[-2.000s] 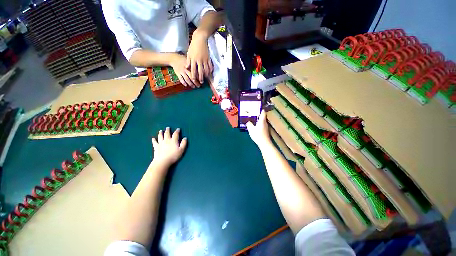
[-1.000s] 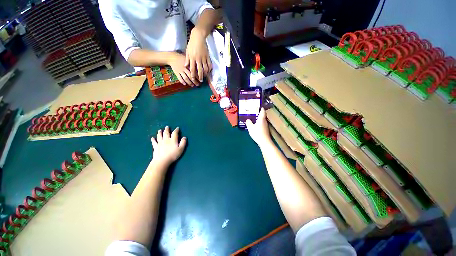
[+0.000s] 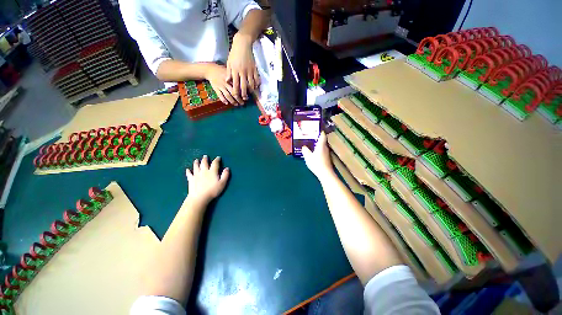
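Note:
A black smartphone with a bright screen stands upright near the dark post. My right hand is at its lower right edge, with fingers over the lower screen; whether it grips the phone or only touches it is unclear. My left hand lies palm down on the green tabletop with fingers spread, holding nothing. A red-and-white small item is just left of the phone.
A co-worker's hands rest on the orange-red fixture opposite. Cardboard sheets with rows of green-and-red pieces lie at the left and lower left. Stacked loaded sheets stand at the right. A dark post rises behind the phone.
The view has shifted slightly. Both my hands keep nearly the same places; the picture on the phone screen looks slightly different.

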